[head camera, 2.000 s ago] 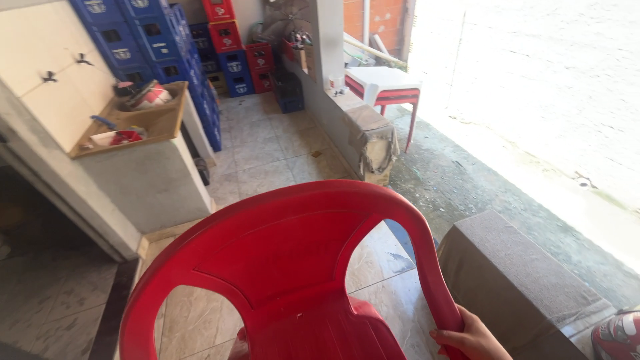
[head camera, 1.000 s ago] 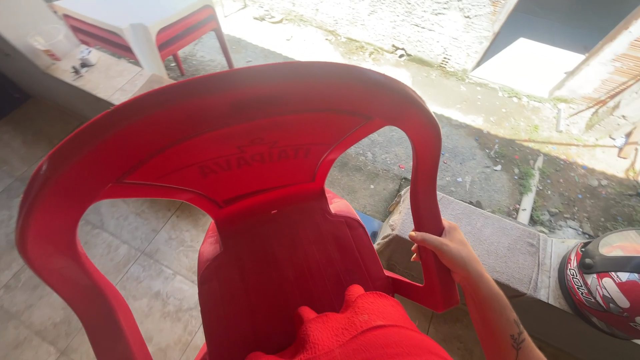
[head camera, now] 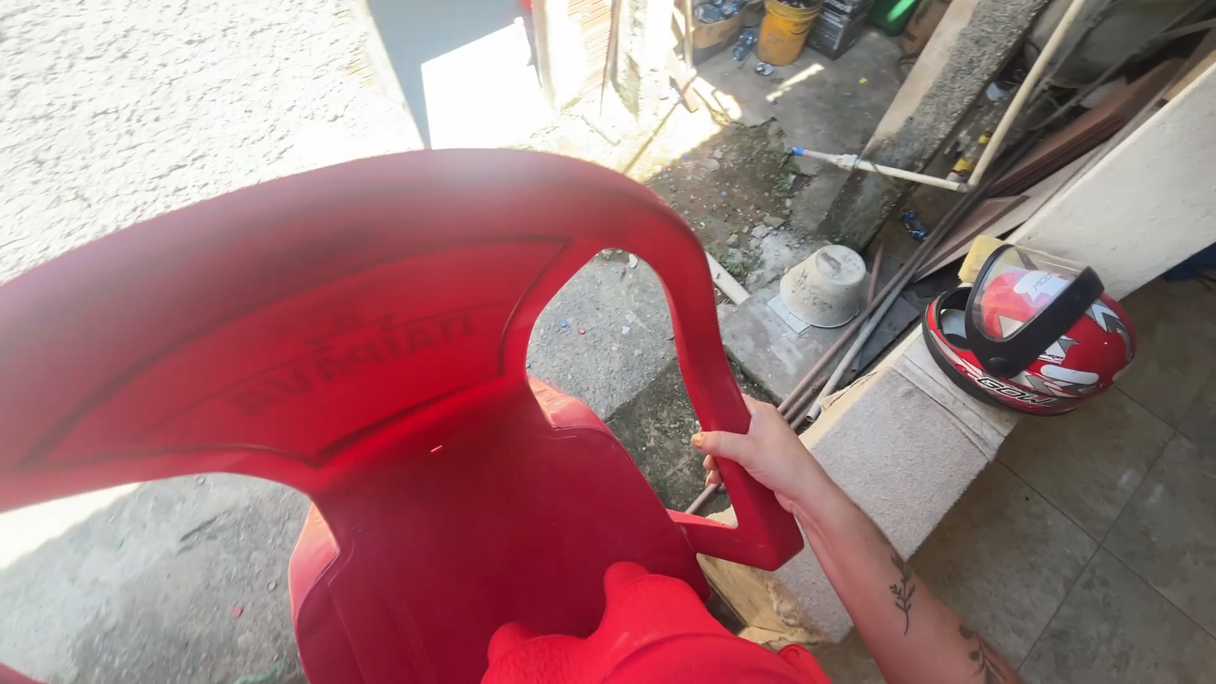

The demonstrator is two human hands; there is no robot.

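Note:
A red plastic armchair [head camera: 456,532] fills the left and middle of the view, its curved backrest nearest the camera and raised lettering on its panel. My right hand [head camera: 760,451] is closed around the chair's armrest on the right side. A red cloth [head camera: 655,636], perhaps my clothing, shows at the bottom, in front of the seat. My left hand is out of sight.
A low rough-topped wall [head camera: 883,446] runs beside the chair, bearing a red motorcycle helmet [head camera: 1054,332]. Beyond it are an upturned whitish bucket [head camera: 823,285], long pipes [head camera: 879,309] and a yellow bucket [head camera: 787,30]. Floor tiles [head camera: 1073,522] lie at right.
The view has swung far to the right, from the crates and sink past the white table to the yard and helmet. The chair has turned along with it, my right hand still on it.

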